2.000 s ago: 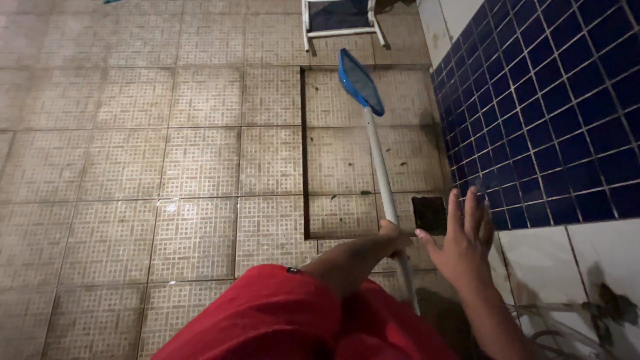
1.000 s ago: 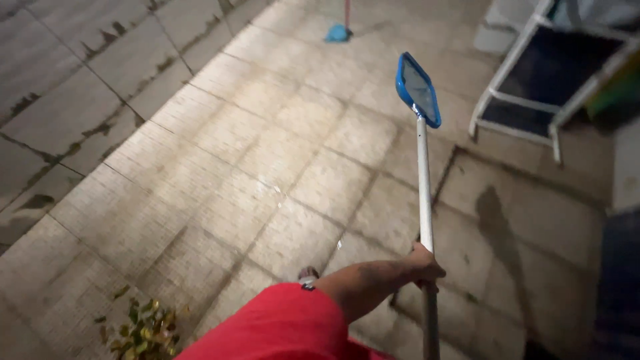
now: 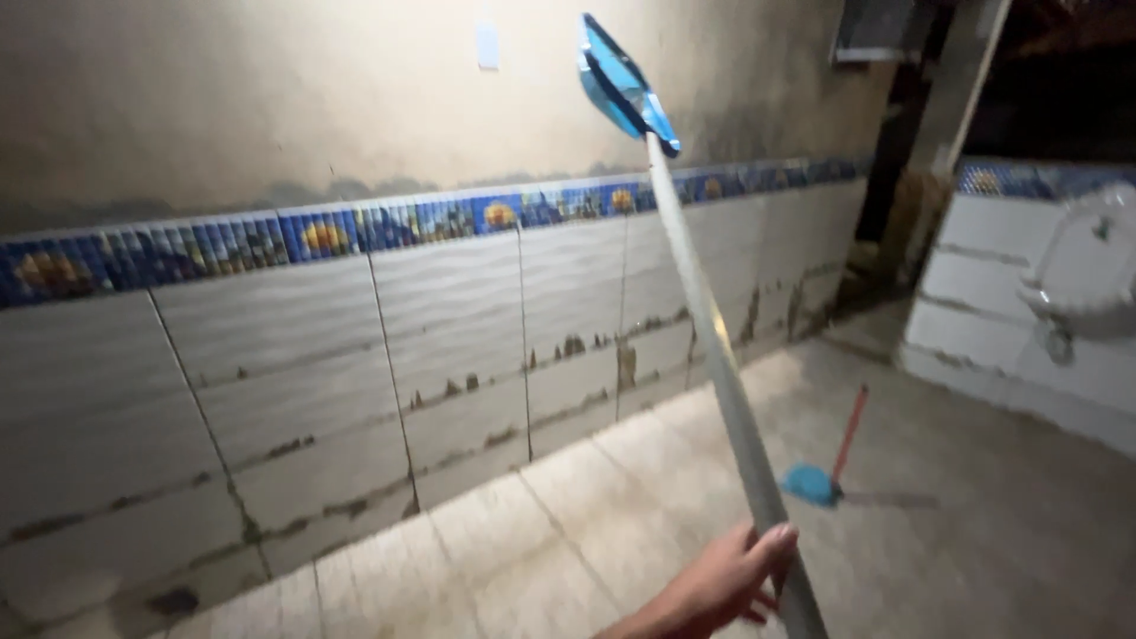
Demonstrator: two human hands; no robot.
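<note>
My left hand (image 3: 732, 577) holds the pale pole (image 3: 723, 355) of a pool skimmer near the bottom of the view, its thumb on the near side and its fingers partly hidden behind the pole. From the hand the pole slants up and to the left. The blue-framed skimmer head (image 3: 626, 89) is at its upper end, raised in front of the plaster wall above the tile border. My right hand is out of view.
A wall with pale tiles (image 3: 461, 302) and a blue patterned border (image 3: 399, 222) runs along the left. On the tiled floor (image 3: 532, 550) a blue dustpan (image 3: 809, 484) with a red handle stands at right. A white-tiled wall with a basin (image 3: 1087, 248) is at far right.
The view has swung from the floor up to the wall. The skimmer head is now in front of the wall. My right hand, seen beside the pole two seconds ago, has left the view.
</note>
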